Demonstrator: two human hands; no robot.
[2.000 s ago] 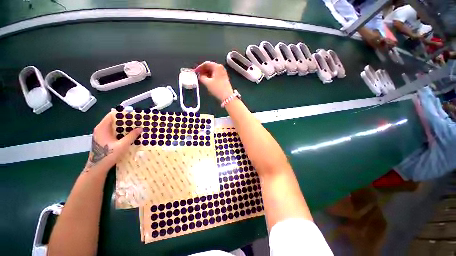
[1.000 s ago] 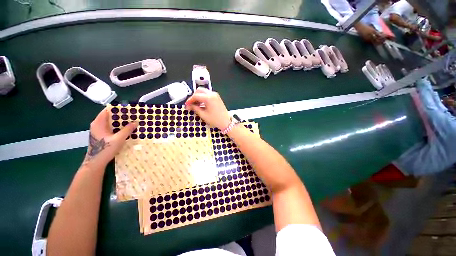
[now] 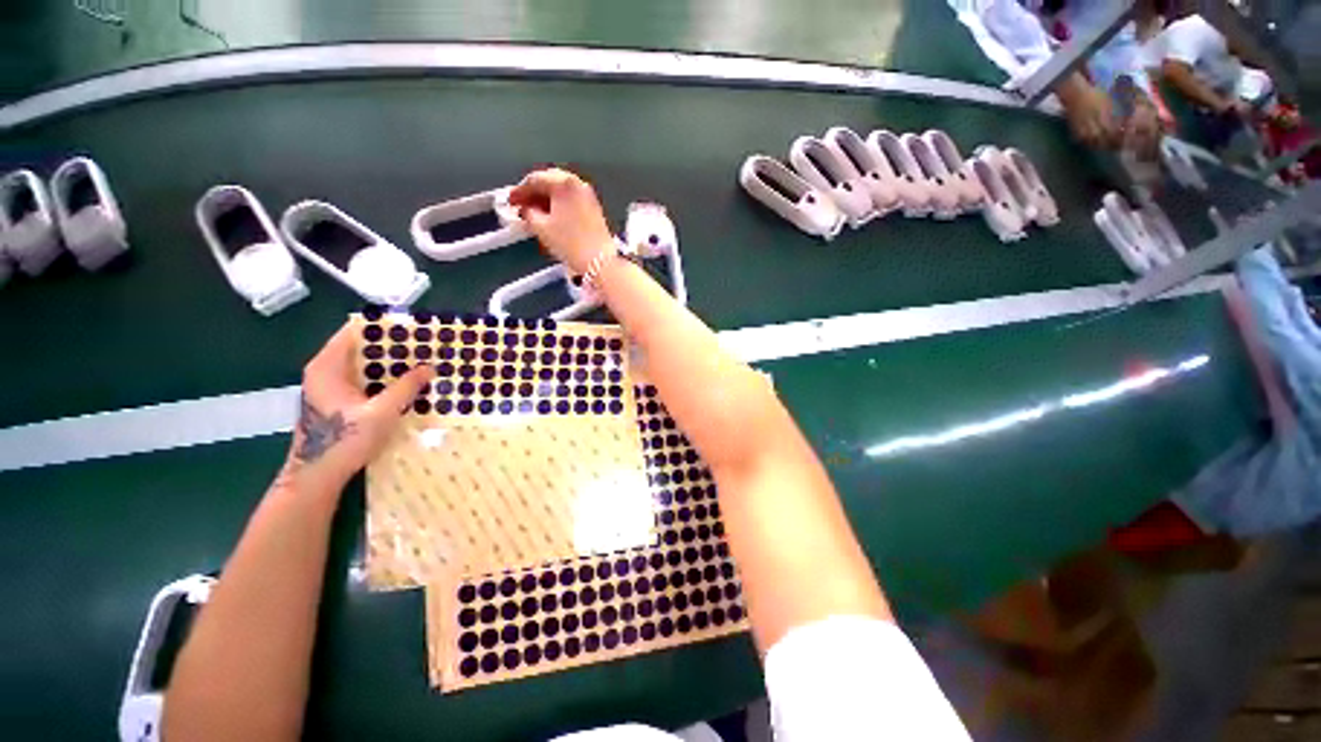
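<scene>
My left hand (image 3: 355, 406) holds the left edge of a pad sheet (image 3: 507, 365) with rows of black round pads, thumb on top. Its glossy tan release liner (image 3: 500, 493) folds down below the dots. A second pad sheet (image 3: 594, 616) lies under it on the green ledge. My right hand (image 3: 558, 218) is over the belt, its fingertips at the solid end of a white plastic housing (image 3: 452, 229) that lies flat. Whether a pad is between the fingertips cannot be seen. Another housing (image 3: 536, 294) lies partly behind my right wrist and the sheet.
More housings (image 3: 254, 258) lie on the dark belt at left, with a row (image 3: 869, 174) at right. A set-aside housing (image 3: 145, 667) is on the near ledge. Pale metal rails (image 3: 898, 331) edge the belt. Other workers' arms (image 3: 1079, 109) are at upper right.
My right hand went from a housing back to the sheet's top edge, then left and up to another housing. The housings on the belt have shifted right. My left hand still holds the sheet.
</scene>
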